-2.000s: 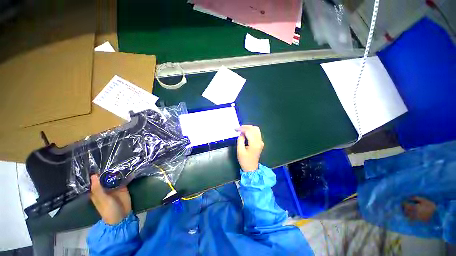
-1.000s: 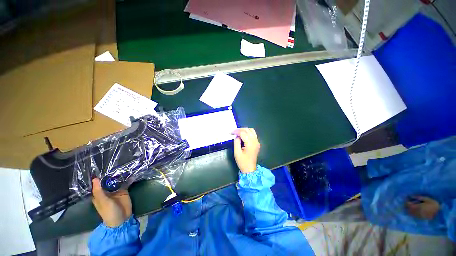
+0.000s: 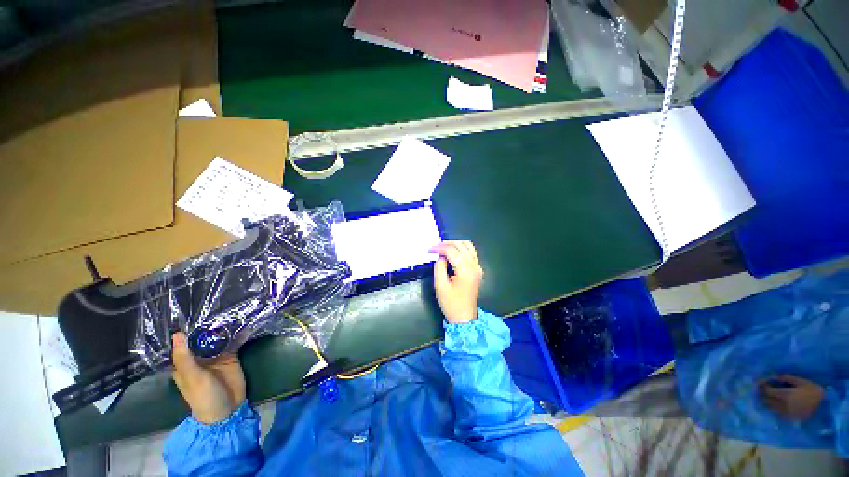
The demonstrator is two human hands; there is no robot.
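Note:
A black plastic unit (image 3: 102, 340), partly covered by a crinkled clear poly bag (image 3: 270, 270), lies slanted at the left over the bench. My left hand (image 3: 209, 377) grips its lower edge beside a round black part (image 3: 207, 342); some fingers are hidden under the unit. A tablet (image 3: 386, 244) with a bright white screen lies just right of the bag. My right hand (image 3: 459, 279) is at the tablet's right edge, a fingertip at the screen, holding nothing visible. A yellow cord (image 3: 312, 340) with a dark connector lies at the bench edge.
Cardboard sheets (image 3: 84, 140) and a printed sheet (image 3: 233, 196) lie left. Behind the tablet are a tape roll (image 3: 316, 168) and white paper (image 3: 411, 170). Pink sheets (image 3: 465, 37) are at the back. A white coiled cord (image 3: 672, 74) hangs right. A blue bin (image 3: 605, 345) and another person's sleeve (image 3: 745, 345) are lower right.
Since the earliest frame the view has shifted slightly, and my right hand sits slightly lower at the screen's edge. My left hand keeps its hold. The other person's hand at the right has moved a little.

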